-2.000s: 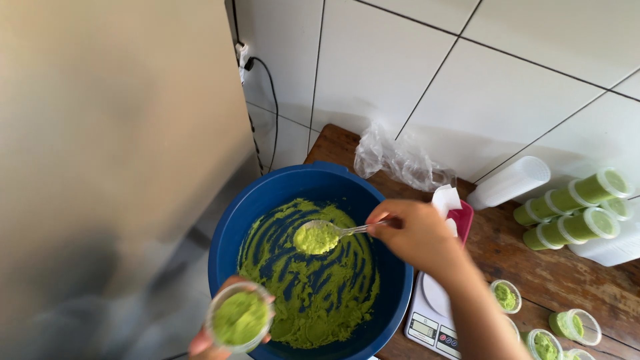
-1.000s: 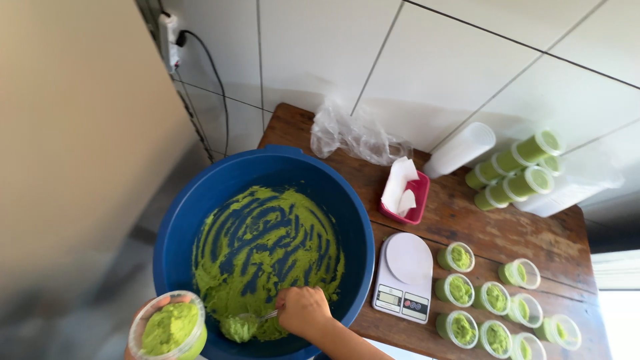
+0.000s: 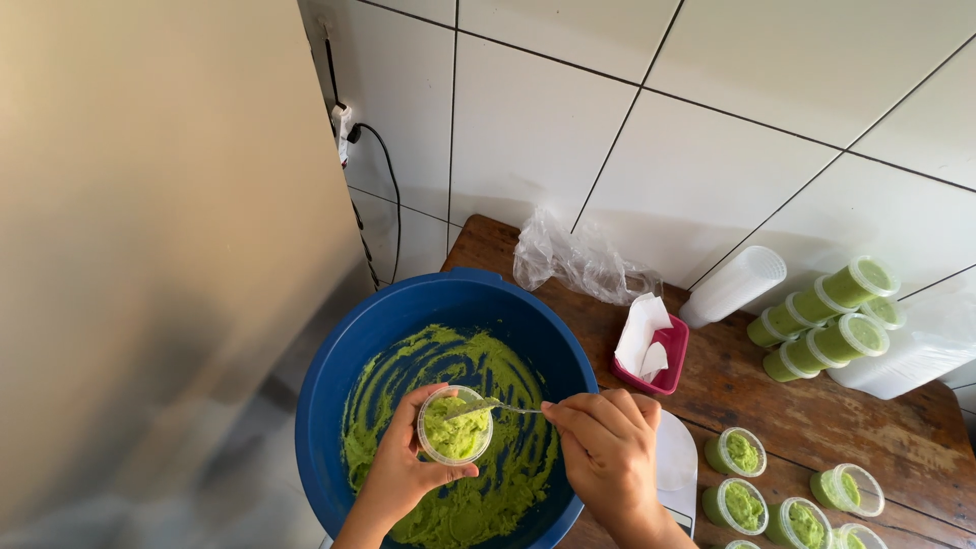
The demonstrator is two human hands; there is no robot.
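Note:
My left hand (image 3: 412, 457) holds a clear plastic cup (image 3: 455, 425) filled with a green mash, above a blue plastic basin (image 3: 324, 396). Between the fingers of my right hand (image 3: 610, 450) is the handle of a metal spoon (image 3: 518, 409), whose bowl end rests in the mash at the cup's top. Green mash (image 3: 488, 507) is smeared in streaks over the bottom and lower walls of the basin. My right forearm partly covers a white kitchen scale (image 3: 675, 457) beside the basin.
Filled open cups (image 3: 741, 451) stand on the wooden table (image 3: 770, 412) at the lower right. Behind are a pink tray (image 3: 671, 358) with white paper, a plastic bag (image 3: 572, 259), a stack of empty cups (image 3: 736, 286) and stacked lidded cups (image 3: 827, 343). A tiled wall backs them.
The right hand has risen from inside the basin with the spoon and brought it to the cup. The left hand has moved the cup from the basin's near-left edge to over its middle.

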